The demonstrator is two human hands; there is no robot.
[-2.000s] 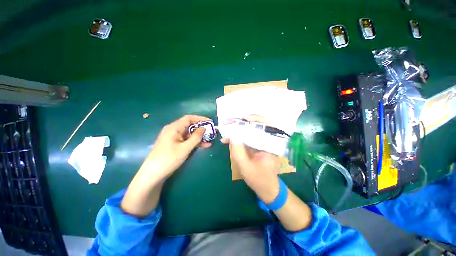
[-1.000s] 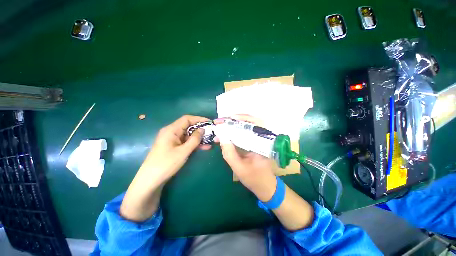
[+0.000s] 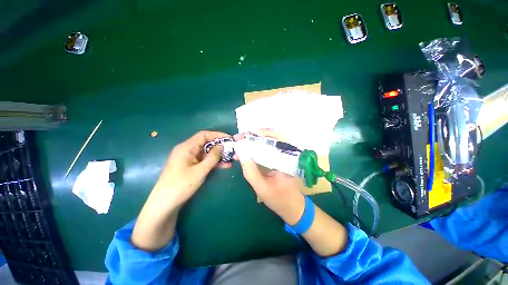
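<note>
My left hand holds a small watch housing with a silvery rim between thumb and fingers. My right hand grips the dispensing syringe like a pen, its front end at the housing's right side. The needle tip is hidden by fingers or too small to tell. A green air cap closes the syringe's rear end, and a clear air hose curves from it. White wiping paper lies under the syringe on a tan cardboard piece.
A black dispenser controller with a plastic bag and a blue pen stands right. More housings lie at the back. A crumpled wipe, wooden stick and black tray are left. A blue sleeve shows right.
The syringe's rear has turned, so the green cap shows clearly, and its front end is closer to the housing. The bench items have shifted in view. Both hands keep their holds.
</note>
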